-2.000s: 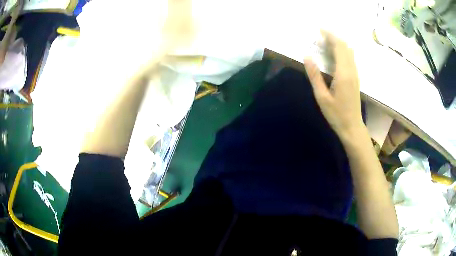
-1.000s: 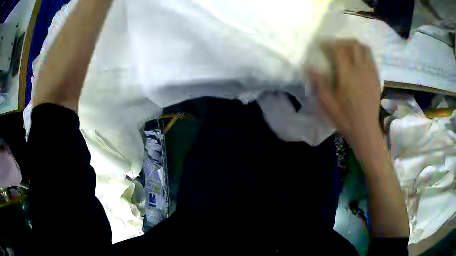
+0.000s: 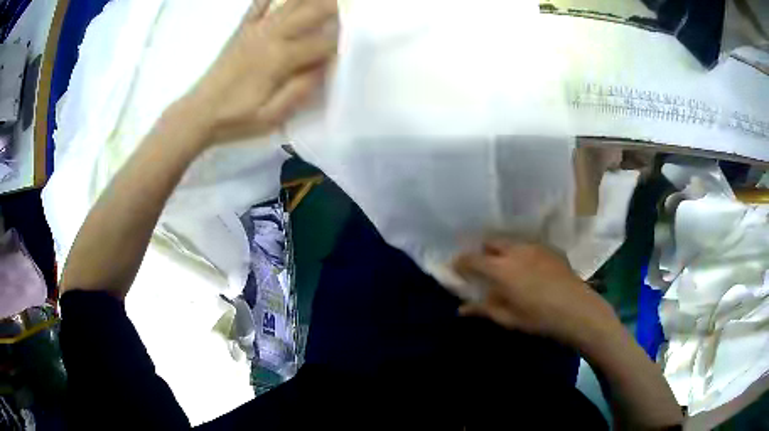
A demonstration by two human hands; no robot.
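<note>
A white garment piece (image 3: 447, 126) hangs over the table's front edge toward my dark-clothed lap. My left hand (image 3: 282, 71) is at the upper left of the piece, its fingers curled on the cloth edge; it is slightly blurred. My right hand (image 3: 514, 282) grips the piece's lower edge above my lap, fingers bent around the cloth. The top of the piece runs out of the picture's upper edge.
A white work pile (image 3: 202, 328) lies at the left. More white pieces (image 3: 717, 278) hang at the right. The sewing table (image 3: 658, 63) shows a printed ruler scale (image 3: 674, 107). A yellow frame part (image 3: 302, 187) stands over green floor.
My right hand has moved down and left, drawing the cloth's lower edge toward my lap. My left hand has come back into view at the cloth's left side. The ruler scale is now uncovered.
</note>
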